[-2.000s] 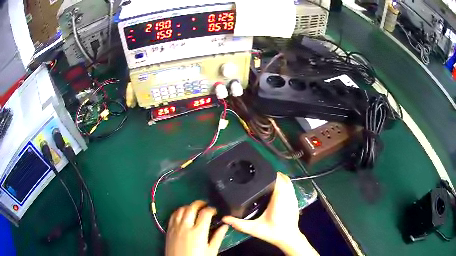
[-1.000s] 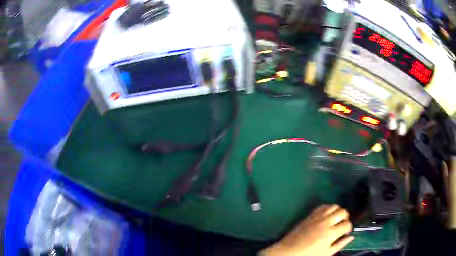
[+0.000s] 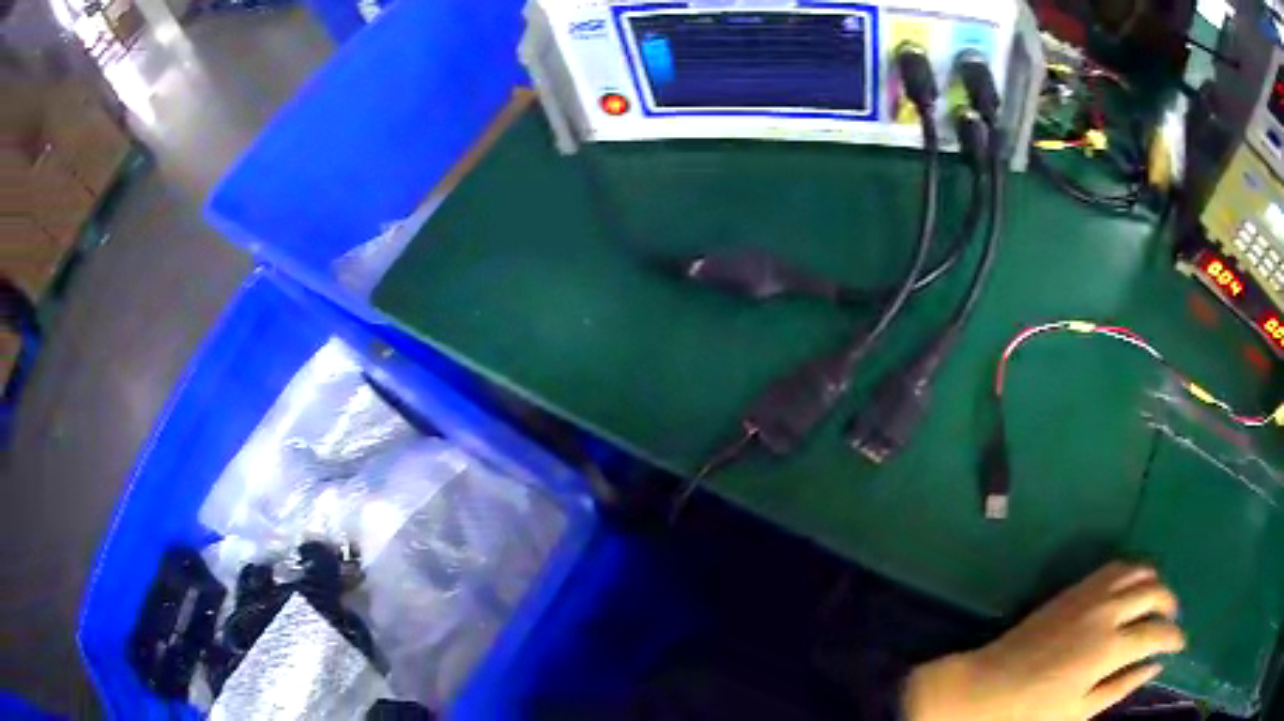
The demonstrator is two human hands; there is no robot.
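My left hand (image 3: pixel 1070 645) is at the lower right, over the front edge of the green mat (image 3: pixel 634 380). Its fingers are slightly curled and apart, and I see nothing in it. My right hand is out of the picture. The USB test lead (image 3: pixel 997 472) lies on the mat above my left hand, its plug free and pointing towards me. A clear film (image 3: pixel 1211 444) lies on the mat to its right. No power cube shows.
The white tester (image 3: pixel 760 120) stands at the back, its thick black leads (image 3: pixel 810 402) spread across the mat. A blue bin (image 3: pixel 465 423) at the lower left holds clear bags (image 3: pixel 465 542) and black items (image 3: pixel 183 620). The cream electronic load (image 3: pixel 1253 197) is cut off at the right.
The view has swung left and down, bringing the bin's contents into view. Both hands were at the cube; now only my left hand shows, and the cube and my right hand have left the picture.
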